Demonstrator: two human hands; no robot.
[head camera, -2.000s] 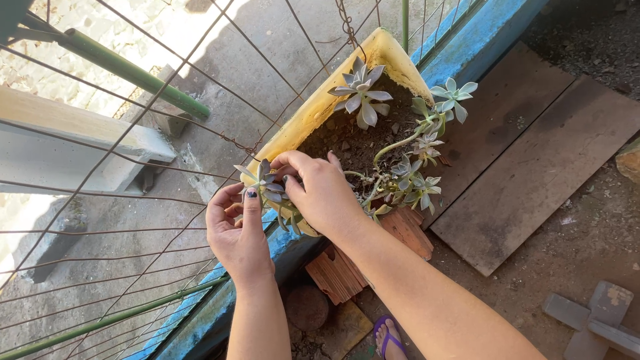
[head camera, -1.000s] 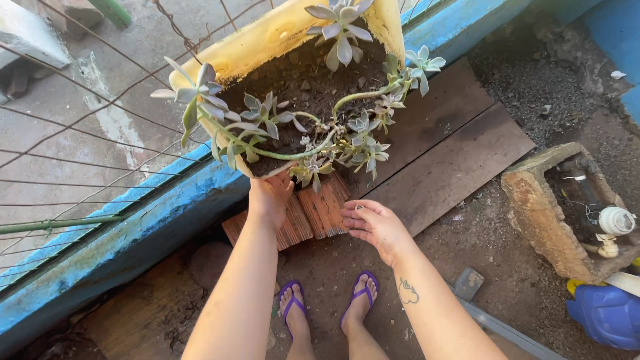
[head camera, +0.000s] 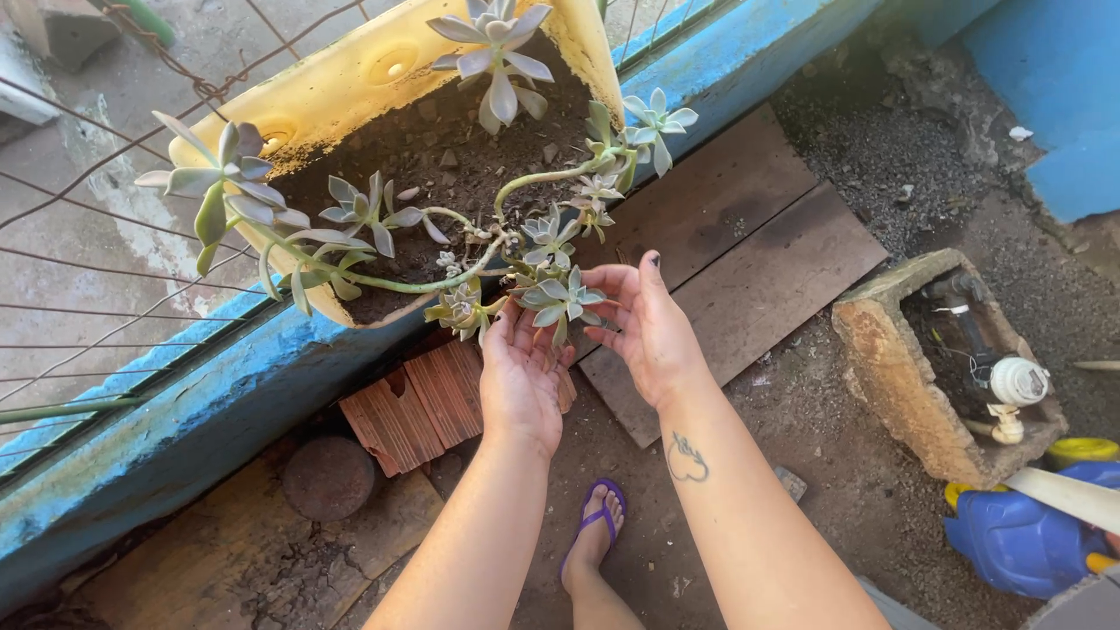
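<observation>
A yellow planter (head camera: 350, 74) with dark soil (head camera: 420, 166) holds succulents, some on long stems that trail over its near edge. My left hand (head camera: 525, 376), palm up, is under a hanging succulent rosette (head camera: 560, 299), with its fingertips at the lower leaves. My right hand (head camera: 643, 328) stands on the rosette's right side, fingers apart and fingertips close to the leaves. Neither hand is closed on the plant. A larger rosette (head camera: 497, 57) grows at the planter's back, and another (head camera: 219, 175) leans over its left end.
The planter rests at a blue ledge (head camera: 289, 367) beside a wire fence (head camera: 105, 254). Below are hollow clay bricks (head camera: 420, 402), wooden boards (head camera: 735, 289) and a round rusty piece (head camera: 328, 479). To the right are a broken masonry box (head camera: 901, 376) with a water meter and a blue plastic object (head camera: 1015, 542).
My left hand has moved from the planter's near side to beneath the hanging rosette. My right hand has risen to that rosette's right side. The view has shifted since the earliest frame.
</observation>
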